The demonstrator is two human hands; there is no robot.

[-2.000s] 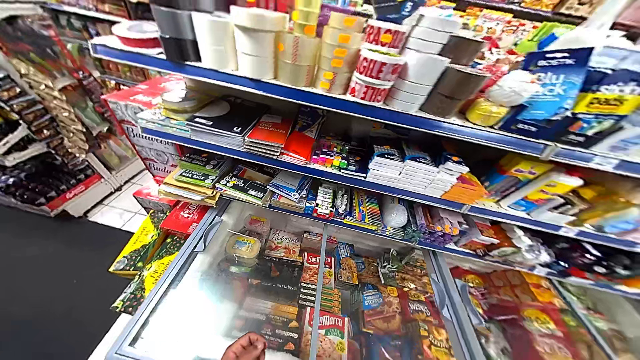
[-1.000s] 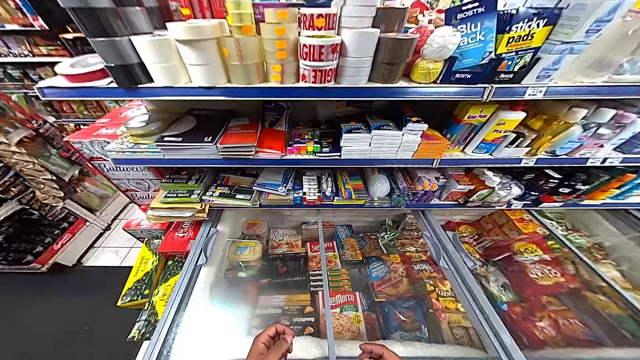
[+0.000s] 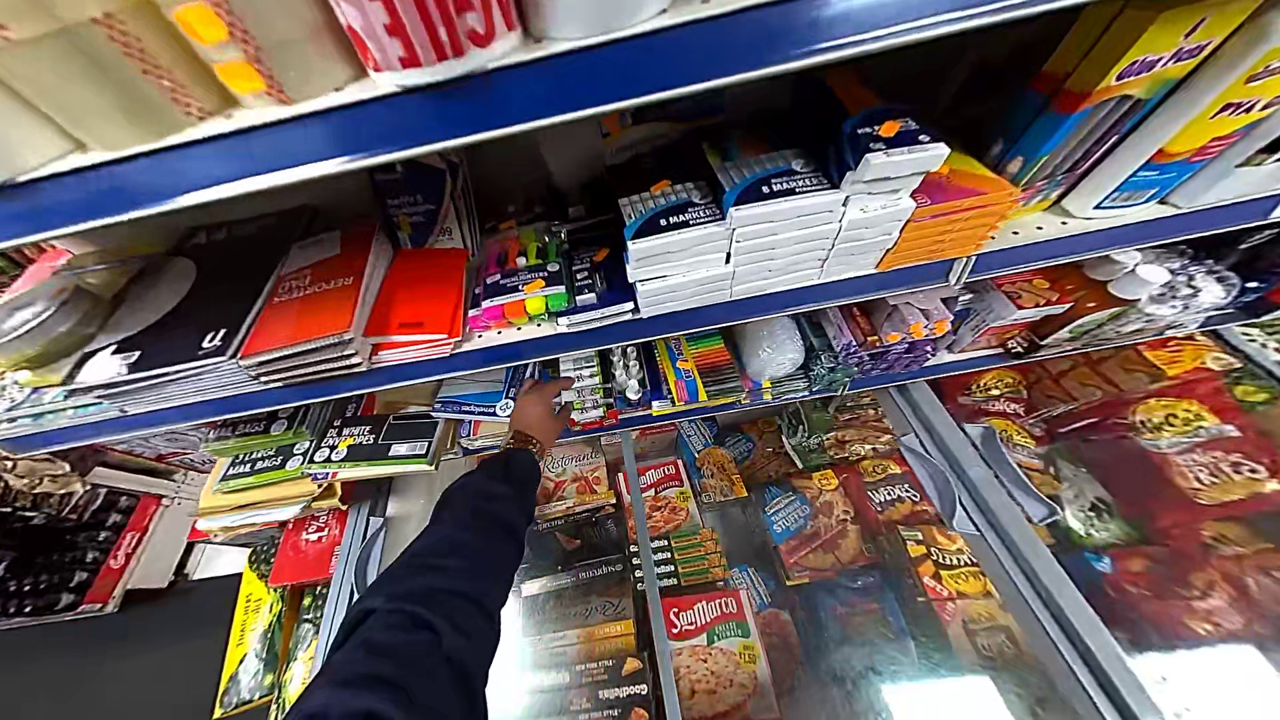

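Note:
My left hand [image 3: 540, 410], with a bracelet at the wrist and a dark sleeve, reaches to the lower shelf. Its fingertips are at the left edge of a stack of small white-and-green packs [image 3: 585, 385]; whether they grip one cannot be told. Blue-and-white envelope packs [image 3: 475, 395] lie just left of the hand. To the right are a pack of small white-capped bottles [image 3: 628, 372] and a pack of coloured pens or pencils [image 3: 713, 365]. Marker boxes [image 3: 680, 240] and highlighters [image 3: 522, 275] sit on the shelf above. My right hand is out of view.
Below stands a glass-topped freezer [image 3: 645, 560] holding pizza boxes [image 3: 710, 650] and frozen food bags [image 3: 1200, 430]. The blue shelf edge [image 3: 560, 80] with tape rolls [image 3: 430, 30] runs across the top. Mail bags and envelopes [image 3: 375, 443] stick out at left, above yellow packs [image 3: 255, 630].
My left hand has moved from over the freezer up to the lower shelf. My right hand, seen a second ago, has left the view. The view is now closer to the shelves and tilted.

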